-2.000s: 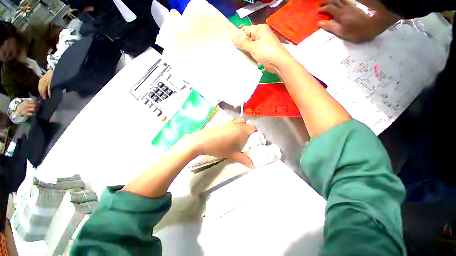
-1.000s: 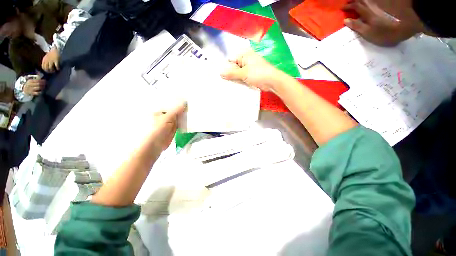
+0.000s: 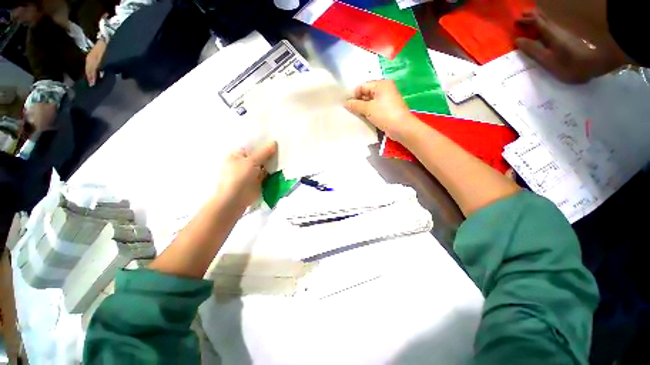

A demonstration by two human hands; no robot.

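A pale off-white sheet (image 3: 317, 125) is held up over the table between my two hands. My left hand (image 3: 246, 171) pinches its left edge. My right hand (image 3: 381, 107) pinches its upper right edge. Below it, pale strips (image 3: 363, 217) lie on the white paper. A grey-beige block of strips (image 3: 260, 276) lies near my left forearm. A dark pen (image 3: 315, 184) lies just below the sheet.
Stacks of strips (image 3: 68, 239) stand at the left. A calculator (image 3: 264, 71) lies beyond the sheet. Red (image 3: 456, 135) and green (image 3: 413, 78) cards lie at the back right. Another person's hand (image 3: 563, 50) rests by printed sheets (image 3: 577, 135). Other people are at upper left.
My left hand has left the strips and taken the sheet's left edge. The sheet, first raised at the back in my right hand, is now lower and nearer. The pen has come into view.
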